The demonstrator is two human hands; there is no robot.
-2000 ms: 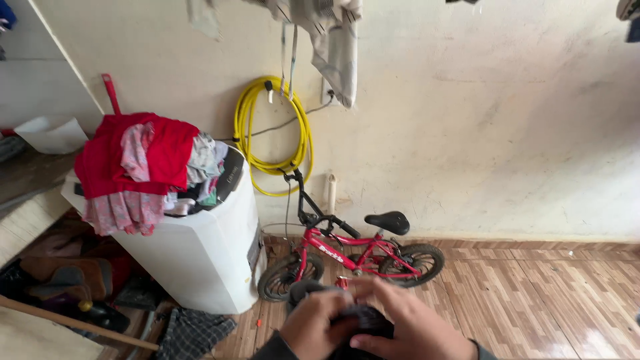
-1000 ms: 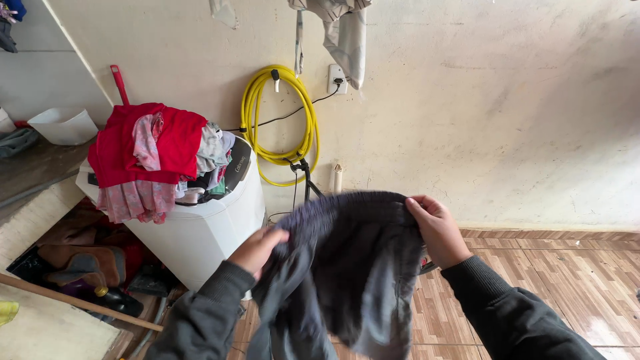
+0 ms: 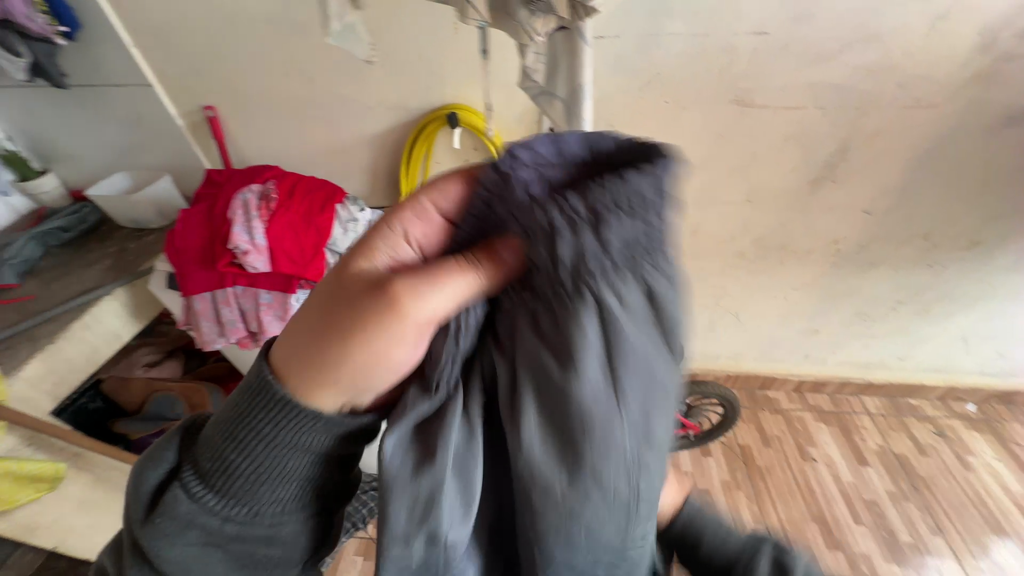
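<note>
Dark grey cloth shorts or trousers (image 3: 584, 344) with a gathered elastic waistband hang upright in the middle of the view, close to the camera. My left hand (image 3: 400, 288) grips the waistband at its left side, thumb in front. Lower right, my right hand (image 3: 674, 496) shows only in part behind the garment's edge; its fingers are hidden, so its hold cannot be told. Both arms wear dark grey ribbed sleeves.
Red and pink clothes (image 3: 296, 224) lie piled on a white appliance at left. A yellow hose (image 3: 424, 148) hangs on the wall, light cloths (image 3: 552, 72) hang overhead, and a bicycle wheel (image 3: 708, 416) stands behind the garment. A counter (image 3: 72, 280) is at far left.
The garment was spread between both hands a second ago; now it hangs narrower and nearer the camera. My left hand has moved up with the waistband, while my right hand has moved down from it.
</note>
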